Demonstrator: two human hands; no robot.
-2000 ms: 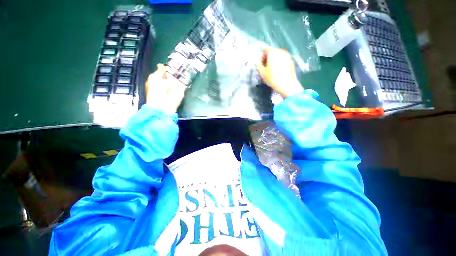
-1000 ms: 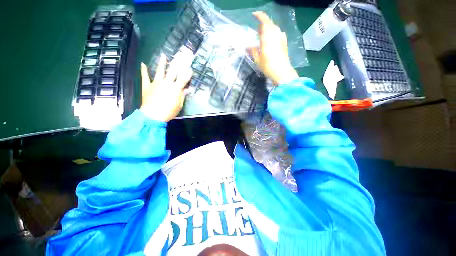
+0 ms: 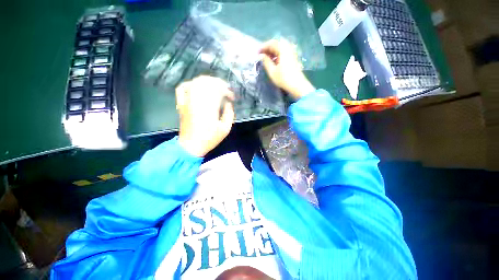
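A part sheet (image 3: 178,57) with blurred dark rectangles lies on the green bench in front of me, turned at an angle. Glossy clear film (image 3: 232,41) lies crinkled over its middle and right part. My right hand (image 3: 282,65) is at the film's right side, thumb and fingertips closed together on the film. My left hand (image 3: 205,112) is over the sheet's near edge with curled fingers. It is blurred, and I cannot tell whether it grips the sheet or film.
A strip stack (image 3: 93,74) stands at left. At right are a dispenser bottle (image 3: 340,23), a white scrap (image 3: 354,75), an orange-handled tool (image 3: 371,104) and a full-sheet stack (image 3: 402,46). Waste film (image 3: 290,156) is below the bench edge (image 3: 153,133).
My left hand has gone from spread flat on the sheet to curled nearer the bench edge. My right hand's fingers have closed on the film. The sheet lies flatter, further left.
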